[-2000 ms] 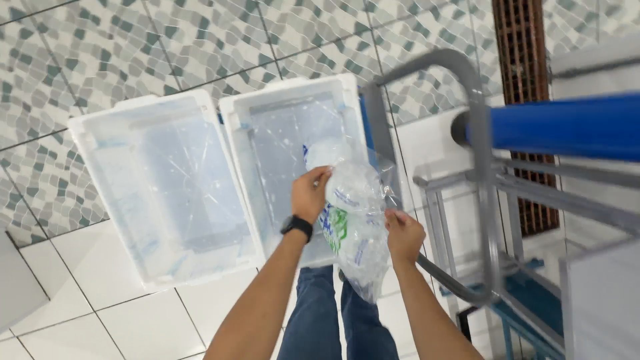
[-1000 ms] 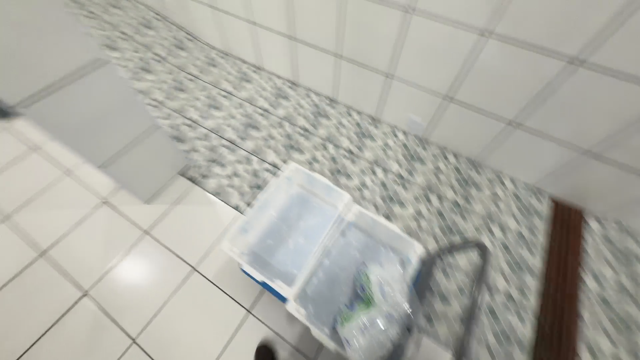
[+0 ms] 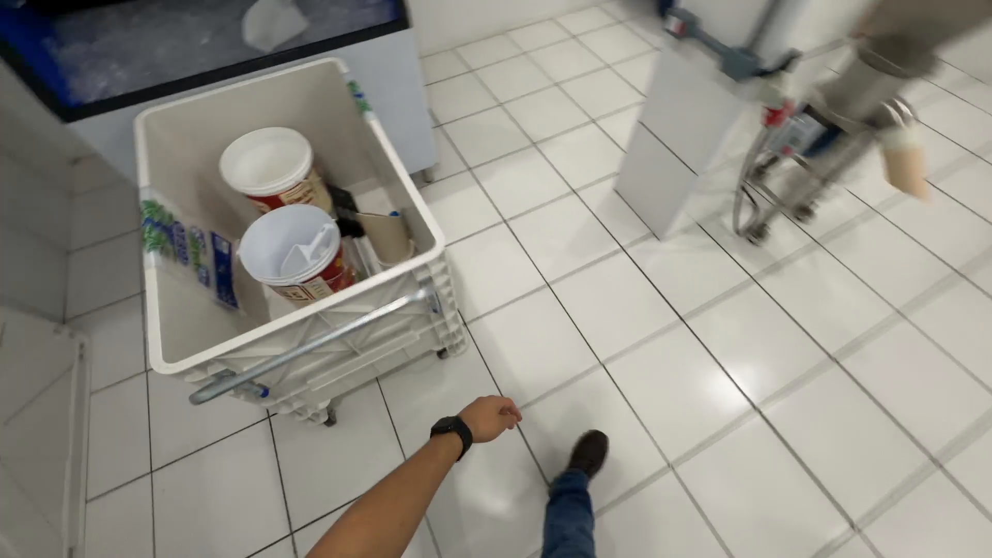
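Note:
My left hand [image 3: 491, 418], with a black watch on the wrist, hangs over the tiled floor with its fingers loosely curled. Nothing shows in it, though whether the fingers are closed is unclear. My right hand is out of the picture. Nearest to the left hand stands a white plastic wheeled bin [image 3: 403, 174] with a metal push handle [image 3: 314, 349]. Two plastic buckets, a rear one [image 3: 267, 163] and a front one [image 3: 288, 244] with a white scoop [image 3: 308, 252] inside, stand in the bin. Beside them lies a beige container [image 3: 385, 236].
Behind the bin stands a chest [image 3: 380, 85] with a black rim, holding what looks like ice. A white pillar [image 3: 674, 132] rises at the upper right, with a blurred wheeled metal frame [image 3: 806, 170] beside it. A white panel [image 3: 39, 434] is at the left edge.
The view has swung far away from the two white tubs. Two seconds ago both hands held a clear plastic bag; one second ago it lay on a tub. Now only my left hand shows.

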